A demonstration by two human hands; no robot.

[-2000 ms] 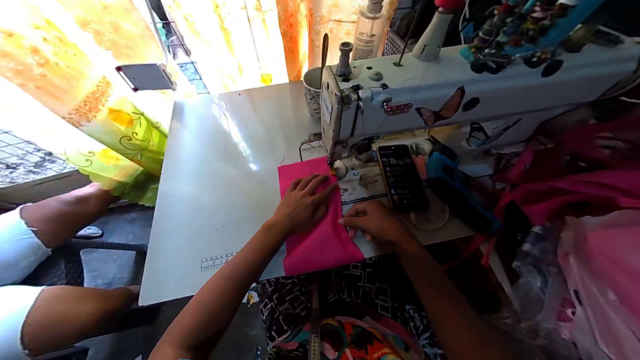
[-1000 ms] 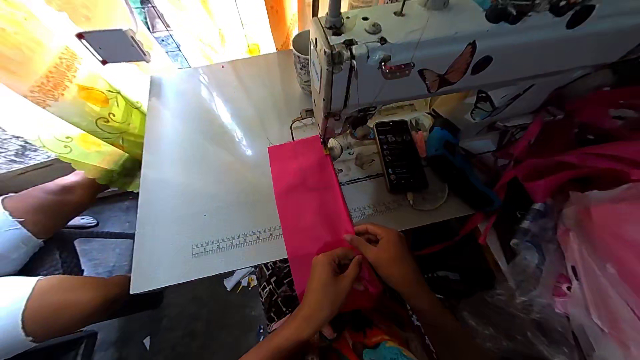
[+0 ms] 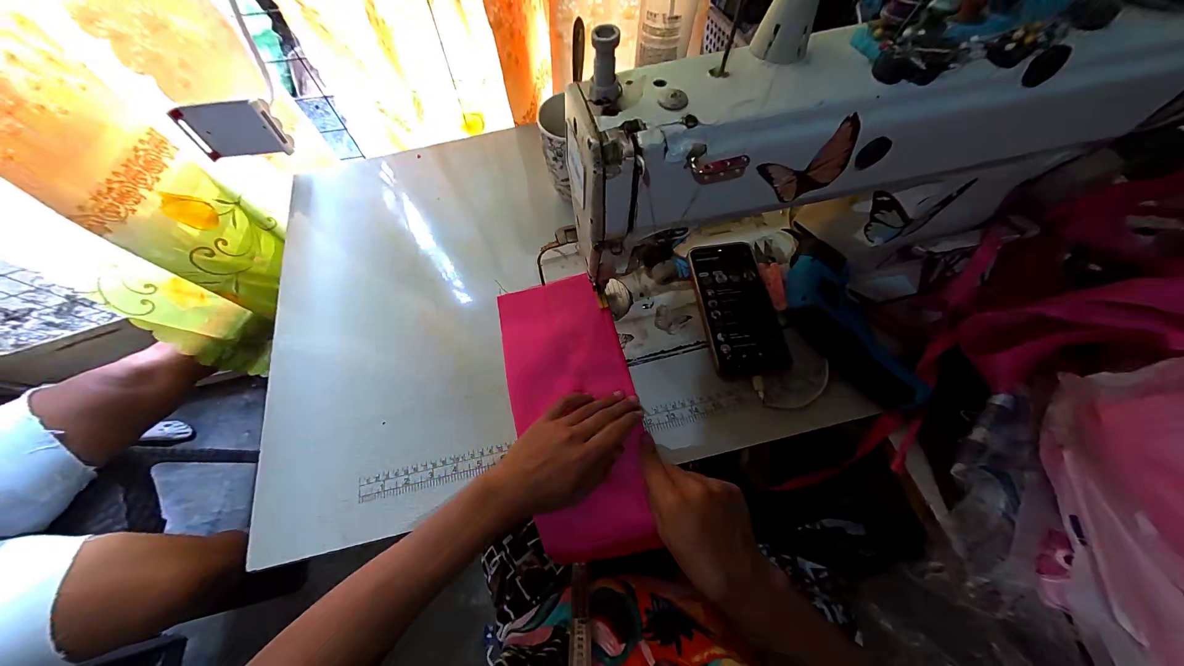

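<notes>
A strip of bright pink fabric (image 3: 566,342) lies on the white sewing table (image 3: 370,370), its far right corner under the needle area of a white sewing machine (image 3: 721,157). My left hand (image 3: 569,453) rests on top of the fabric with its fingers together near the right edge. Just right of it, my right hand (image 3: 698,513) grips that edge, thumb and fingers closed on the cloth. The near end of the fabric hangs over the table's front edge above my lap.
A smartphone (image 3: 737,310) with a cable and a blue-and-black tool (image 3: 846,324) lie right of the needle. Pink fabric and plastic bags (image 3: 1119,481) are heaped at the right. A patterned cup (image 3: 553,143) stands behind the machine head. Another person's knees (image 3: 148,583) are at the left.
My left hand has moved from the near end of the fabric up onto its middle and lies flatter. Two seconds ago less of the strip showed on this side of the needle.
</notes>
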